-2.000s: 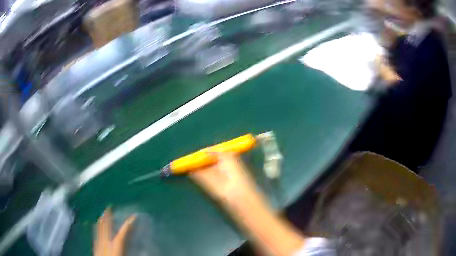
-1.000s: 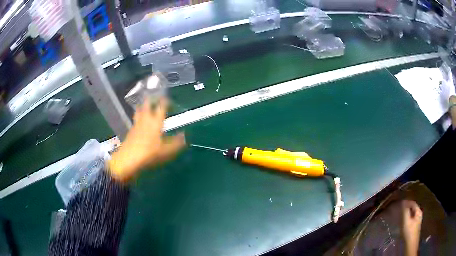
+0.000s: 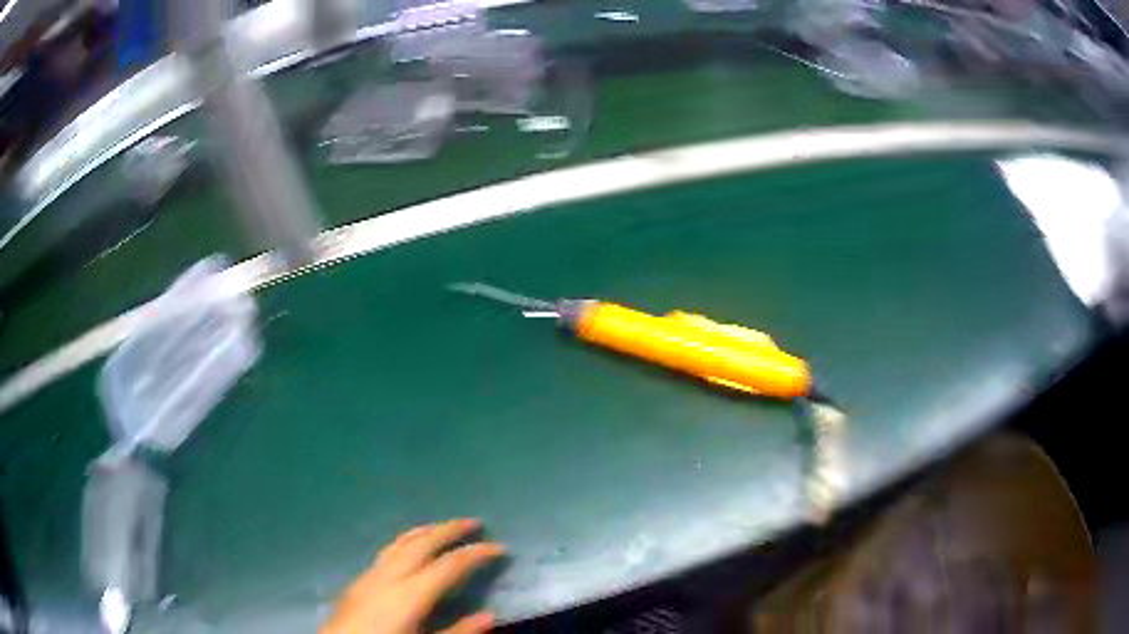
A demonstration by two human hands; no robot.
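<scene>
The yellow-orange electric screwdriver (image 3: 693, 351) lies on the green bench, its thin bit pointing left and its taped cord hanging from the rear. No hand touches it. My left hand (image 3: 415, 580) is at the bottom edge, partly cut off, over the bench left of and below the screwdriver. Its fingers are spread and I see nothing in it. My right hand is not in view. A frosted clear tub (image 3: 183, 357) stands at the left by the rail, blurred, its contents unclear. A smaller clear plastic piece (image 3: 124, 526) lies just below it.
A pale rail (image 3: 644, 171) separates the bench from the belt, with an upright post (image 3: 254, 155) at left. Blurred clear housings (image 3: 394, 120) lie on the belt. A white sheet (image 3: 1071, 223) lies at the far right. A brown carton (image 3: 953, 545) stands at lower right.
My left hand has moved from near the rail and post back to the bottom edge. The hand seen over the carton is gone from view. The camera view has shifted; the screwdriver still lies released.
</scene>
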